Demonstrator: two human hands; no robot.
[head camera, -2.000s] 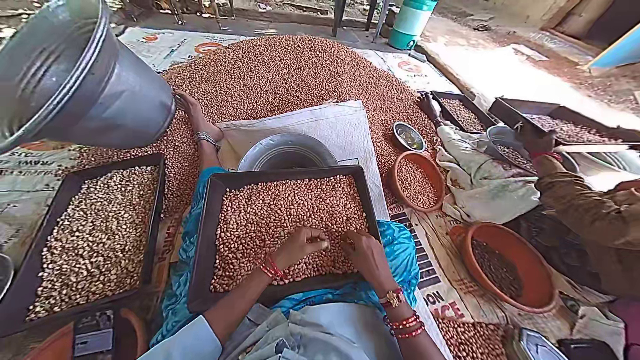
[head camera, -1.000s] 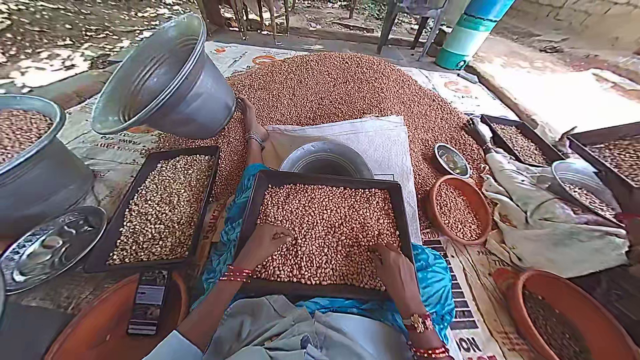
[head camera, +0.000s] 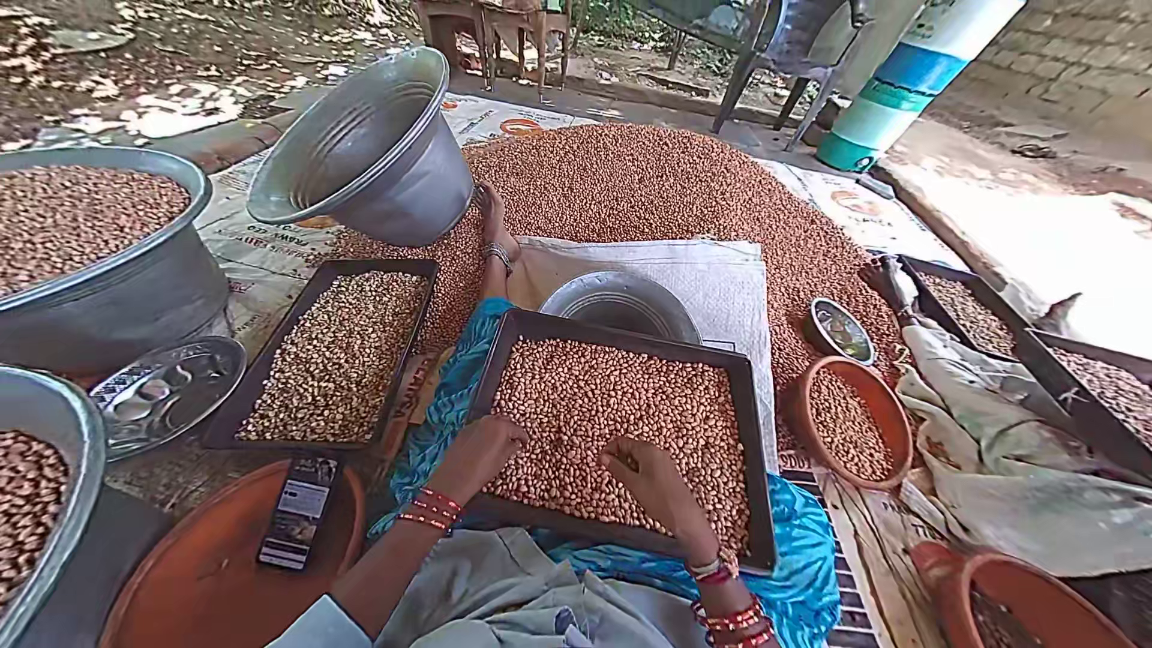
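A dark rectangular tray (head camera: 760, 504) full of reddish-brown nuts or seeds (head camera: 621, 405) rests across the lap. My left hand (head camera: 481, 454) is over the tray's left side, its fingers bent close together near the rim. My right hand (head camera: 652, 481) hovers over the front middle of the nuts, thumb and fingers curled toward each other. Whether either hand pinches a nut cannot be made out. Beyond the tray's far edge sits a round metal basin (head camera: 621, 301), partly hidden by it. A second dark tray (head camera: 310, 310) with paler nuts lies to the left.
A large heap of nuts (head camera: 666, 189) spreads ahead, with a tilted metal pot (head camera: 405, 180) at its left. Filled metal tubs (head camera: 108, 297), a patterned steel plate (head camera: 171, 396) and an orange basin (head camera: 207, 576) bearing a phone (head camera: 301, 513) stand left. A clay bowl (head camera: 850, 423) and small bowl (head camera: 841, 330) stand right.
My left hand has moved back toward the tray's left rim. My right hand has come inward over the nuts from the right side. The view has swung to the left since the oldest frame.
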